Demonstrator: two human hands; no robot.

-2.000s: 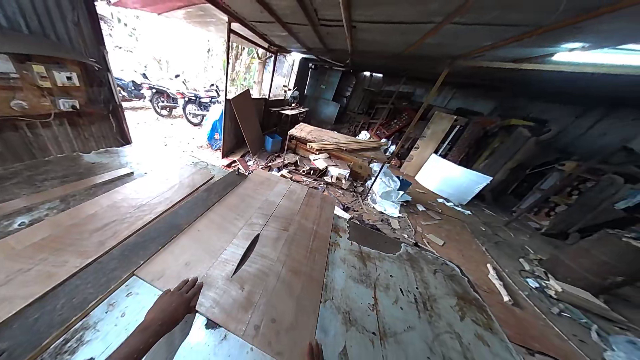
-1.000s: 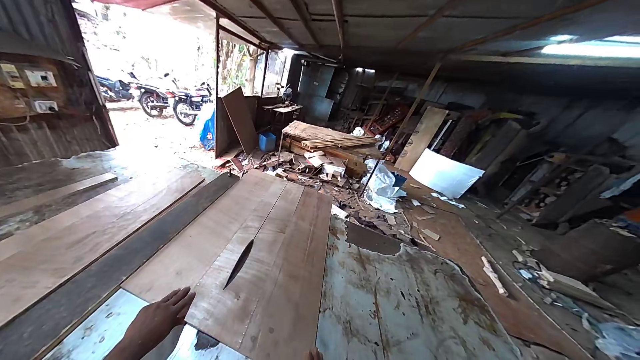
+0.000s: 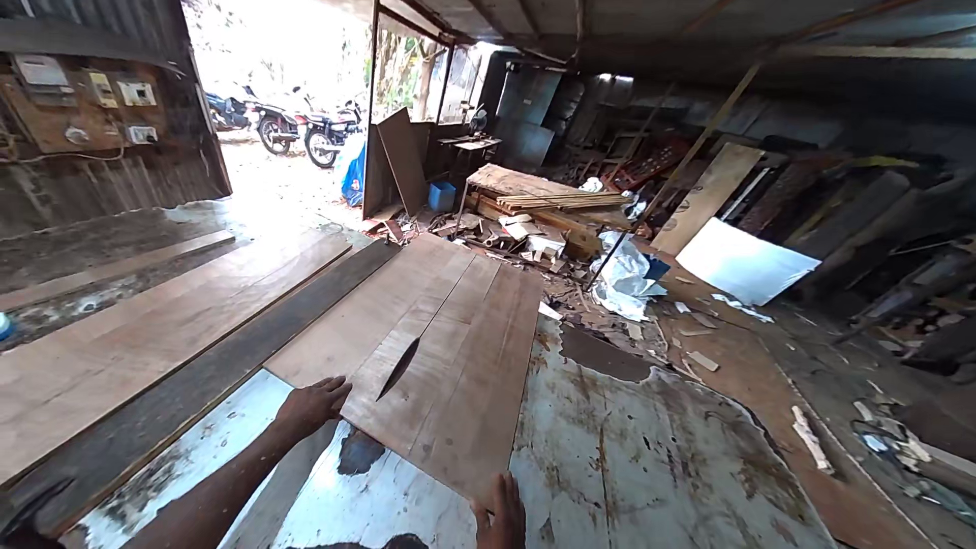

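Note:
A wide brown wooden panel (image 3: pixel 465 358) with seams and a dark pointed oval hole or mark (image 3: pixel 398 369) lies on a worktop with a stained, peeling pale surface (image 3: pixel 648 457). My left hand (image 3: pixel 313 404) rests flat at the panel's near left edge, fingers spread slightly over it. At the near right corner of the panel, my right hand (image 3: pixel 499 511) touches the edge with its fingers and thumb; part of it is cut off by the frame. Neither hand is closed round anything. A dark long board (image 3: pixel 229 328) lies along the panel's left side.
Another long wooden panel (image 3: pixel 175 313) lies at the left, with a narrow strip (image 3: pixel 114 267) beyond it. Ahead are wood scraps (image 3: pixel 488 232), stacked planks (image 3: pixel 534 187) and a clear plastic bag (image 3: pixel 621 282). A white sheet (image 3: pixel 743 259) leans at the right.
The near edge of the panel shows farther from me than before, and more of my right hand has come into view beside its corner. My left hand stays at the near left edge.

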